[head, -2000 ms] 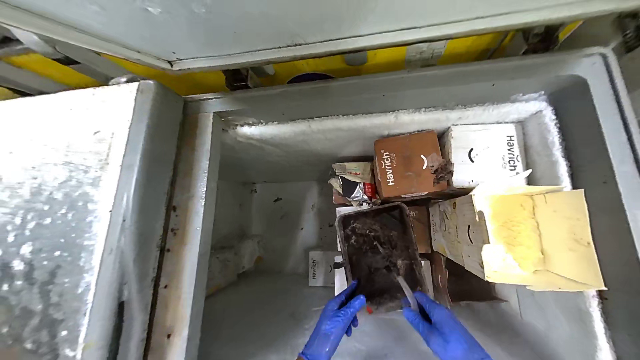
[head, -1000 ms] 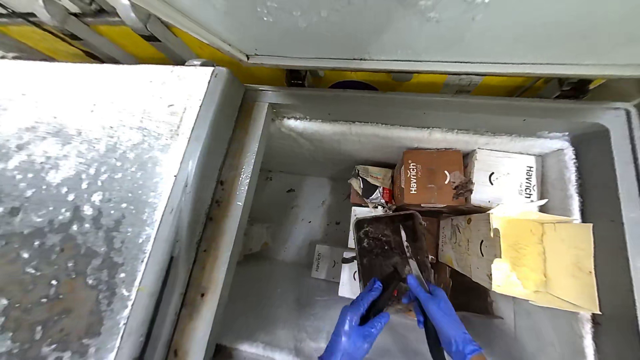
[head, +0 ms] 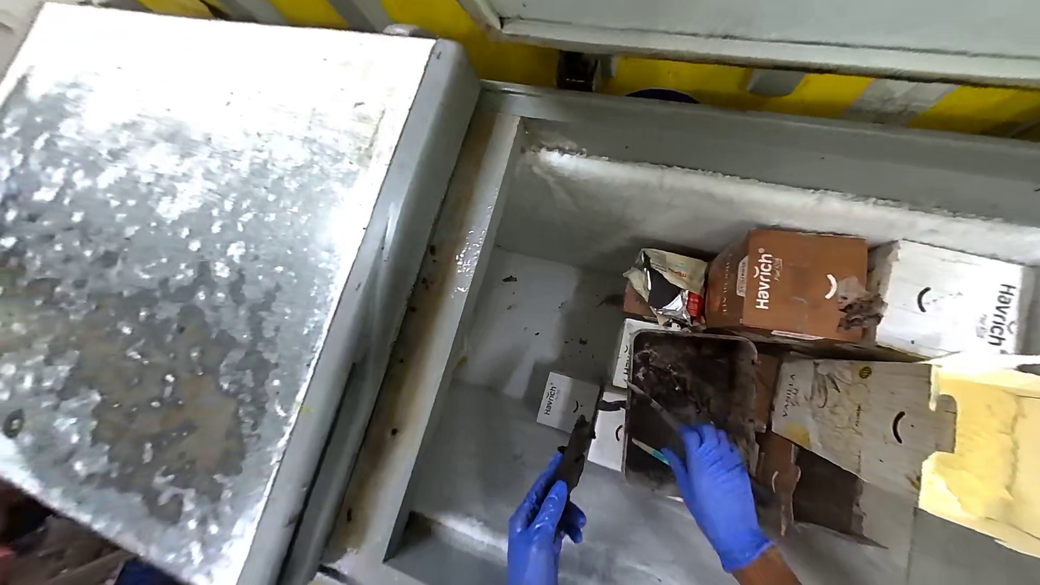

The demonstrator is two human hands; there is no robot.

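My left hand [head: 546,520], in a blue glove, grips a long dark brown piece [head: 578,453], coated in dark bits, left of the tray. My right hand [head: 719,491], also gloved, is over the lower right part of a dark rectangular tray [head: 735,349] smeared with a brown chocolate-like substance. From its fingers a thin blade-like tool [head: 656,406] points up and left across the tray; its handle is hidden. A small white and turquoise item [head: 652,452] shows by the same fingers; whether they hold it is unclear.
An open chest freezer with a frosted wall [head: 699,179] surrounds the boxes. Behind the tray stand a brown carton [head: 804,280], a white carton [head: 946,296] and a crumpled wrapper [head: 670,284]. A torn vanilla carton [head: 853,406] lies right. A frosty lid [head: 203,203] is left.
My left hand has moved from the tray's lower edge to its left, with the dark piece in it. The right hand's tool now lies slanted up-left over the tray. The view has shifted left.
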